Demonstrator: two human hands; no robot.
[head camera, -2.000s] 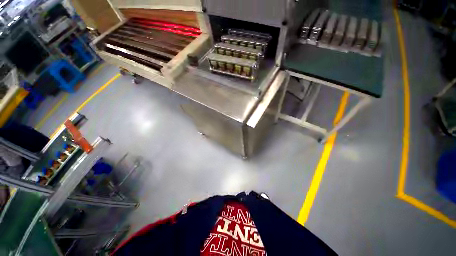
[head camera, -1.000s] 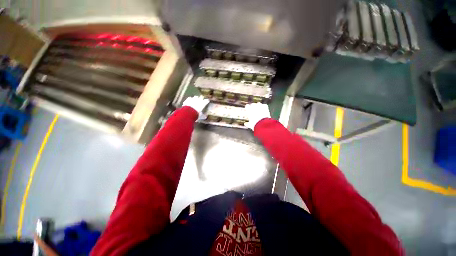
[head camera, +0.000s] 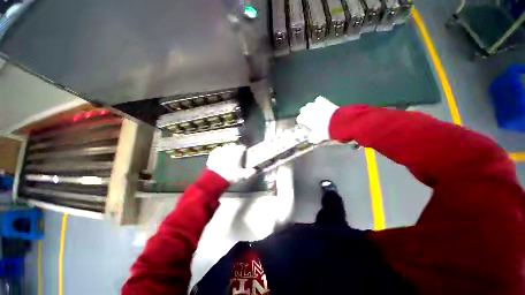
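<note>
A silver strip fixture (head camera: 273, 148) is held slanted in front of me, its right end higher in the picture, above the right edge of the machine's loading area. My left hand (head camera: 229, 162), in a white glove, grips its left end. My right hand (head camera: 316, 118), also in a white glove, grips its right end. The units along this bar are blurred. Several more strip fixtures (head camera: 198, 138) with dark and brass units lie in rows on the green load tray (head camera: 181, 180), partly under the steel hood (head camera: 144, 49).
Several strip fixtures (head camera: 316, 23) stand side by side on a green table (head camera: 357, 75) at the upper right. A roller conveyor (head camera: 69, 164) with red glow is at left. Blue stool (head camera: 23, 223) at far left; blue bin (head camera: 509, 98) at far right.
Both hands have lifted the nearest strip fixture off the load tray and moved it right, turning it. The view has turned right, towards the green table.
</note>
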